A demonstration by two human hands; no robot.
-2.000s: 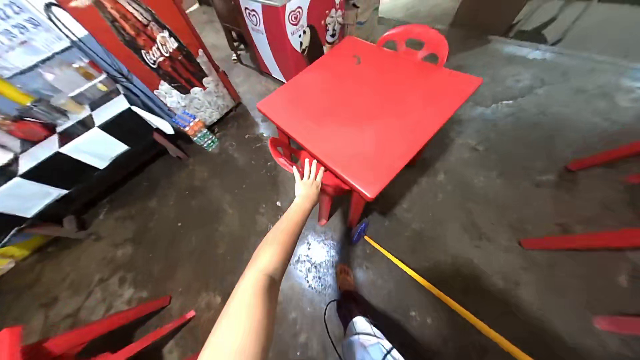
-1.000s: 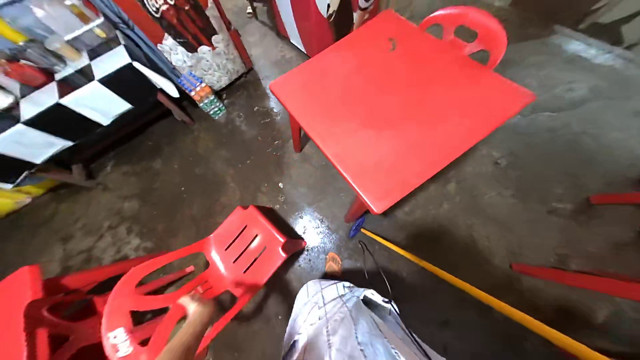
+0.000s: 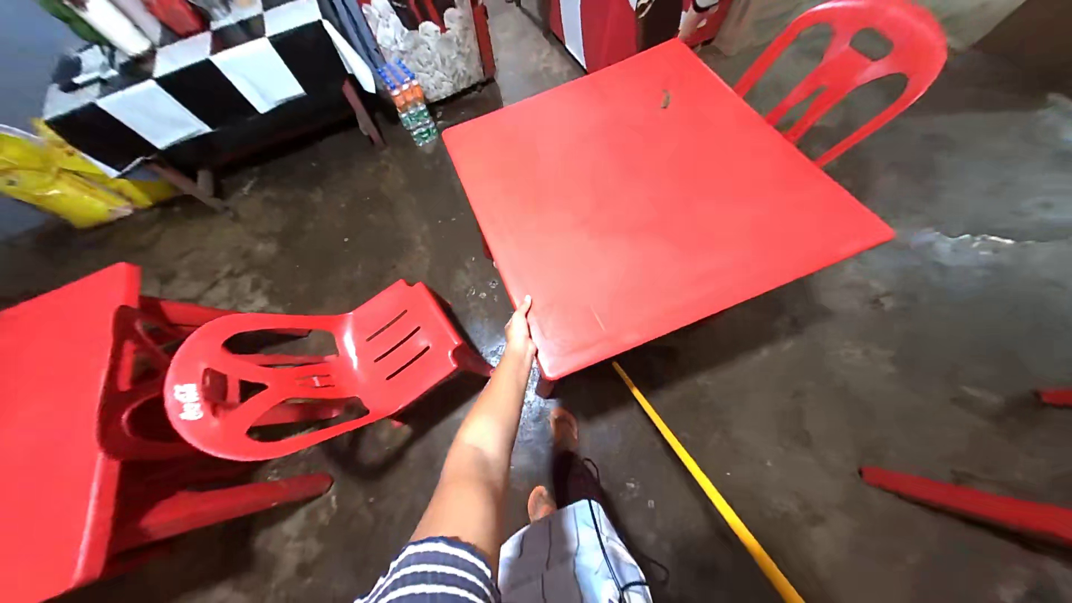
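Note:
My left hand (image 3: 521,329) is on the near left edge of a square red plastic table (image 3: 662,209), close to its front corner; the fingers reach under or along the edge and are partly hidden. To the left of my arm stands a red plastic chair (image 3: 394,343) with a slotted seat, its back toward another red table (image 3: 50,419). My right hand does not show. A yellow pole (image 3: 712,494) runs from beneath the square table's near edge toward the bottom right. A small brown mark or object (image 3: 666,99) lies on the tabletop.
Another red chair (image 3: 871,46) stands at the table's far right side. Back left are a table with a checkered cloth (image 3: 243,75), several bottles (image 3: 409,100) on the floor and yellow packages (image 3: 75,180). Red furniture legs (image 3: 963,502) reach in from the right. The floor looks wet in places.
The chair beside the square table two seconds ago stands at the left, by the other table. My left hand has moved from that chair's back to the square table's edge.

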